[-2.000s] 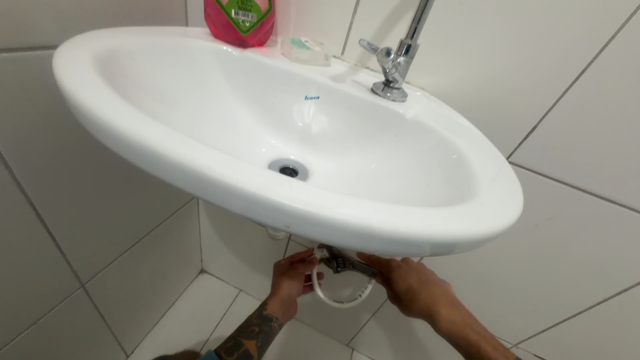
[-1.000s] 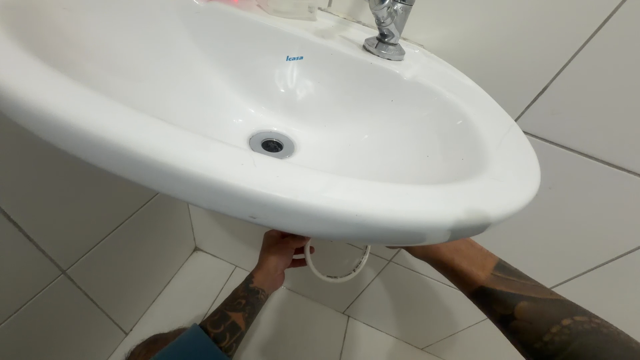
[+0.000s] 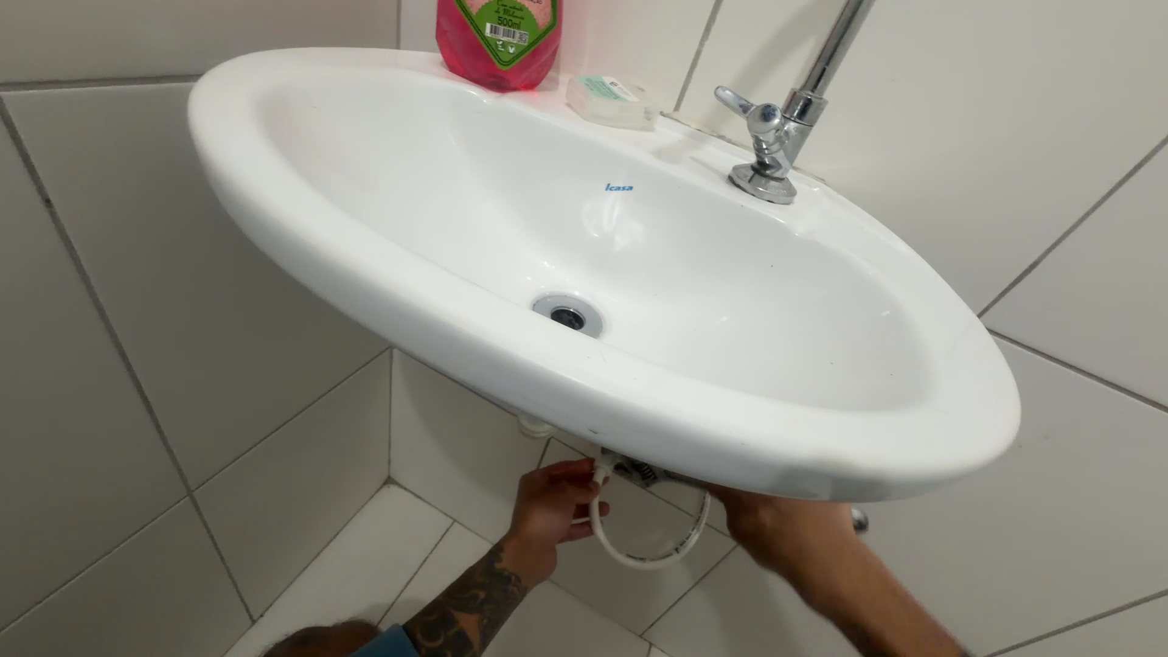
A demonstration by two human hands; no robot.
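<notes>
Under the front rim of the white ceramic washbasin [image 3: 630, 415], my left hand [image 3: 552, 506] has its fingertips on the upper left end of a looped white flexible hose [image 3: 639, 561]. Right beside that end is the head of a metal adjustable wrench [image 3: 636, 470]. My right hand [image 3: 762, 516] is on the handle side of the wrench; the basin hides most of its fingers and the handle. The hose hangs in a U between both hands. The basin also hides the fitting above it.
The basin has a drain [image 3: 568, 315] and a chrome tap [image 3: 766, 151]. On its back ledge are a pink liquid soap bottle [image 3: 500, 41] and a clear plastic box [image 3: 611, 100]. A white pipe fitting [image 3: 534, 426] shows under the rim. Tiled walls stand around, with tiled floor below.
One second ago the basin hid the wrench and most of my right hand; the wrench head now shows beside the hose end. My left hand stays by the hose. The view has shifted.
</notes>
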